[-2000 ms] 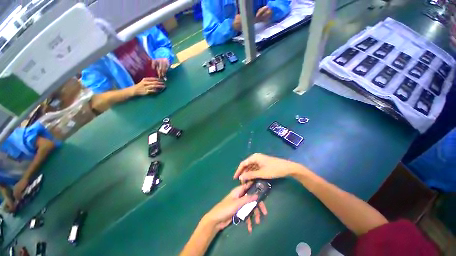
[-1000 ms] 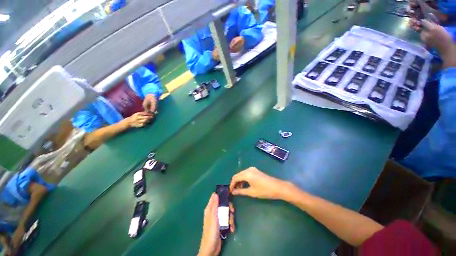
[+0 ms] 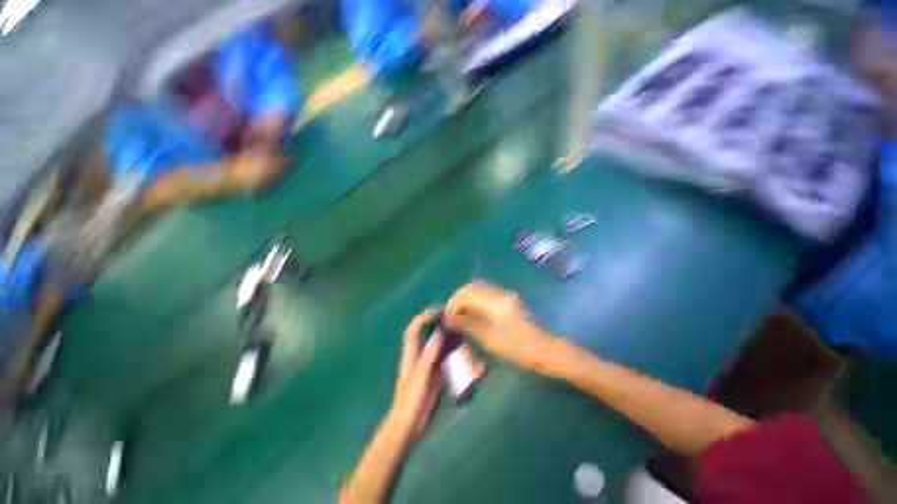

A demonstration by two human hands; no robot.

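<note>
The picture is blurred. A dark mobile phone [image 3: 457, 371] with a pale rectangle at its near end is held over the green bench, low in the middle of the view. My left hand [image 3: 421, 369] holds it from the left side, fingers around it. My right hand [image 3: 484, 313] is at the phone's far end with bent fingers pinched together. Whether a small part is between those fingertips is hidden by the hand and the blur.
A keypad phone [image 3: 547, 250] lies beyond my right hand, with a small ring-shaped part [image 3: 580, 222] beside it. A white phone tray [image 3: 733, 113] is at upper right. Several phones [image 3: 248, 372] lie left. A pale disc [image 3: 589, 479] is at the near edge. People in blue smocks sit across.
My right hand has moved from beside the phone onto its far end. The phone has tilted slightly in my left hand. The view has shifted and blurred.
</note>
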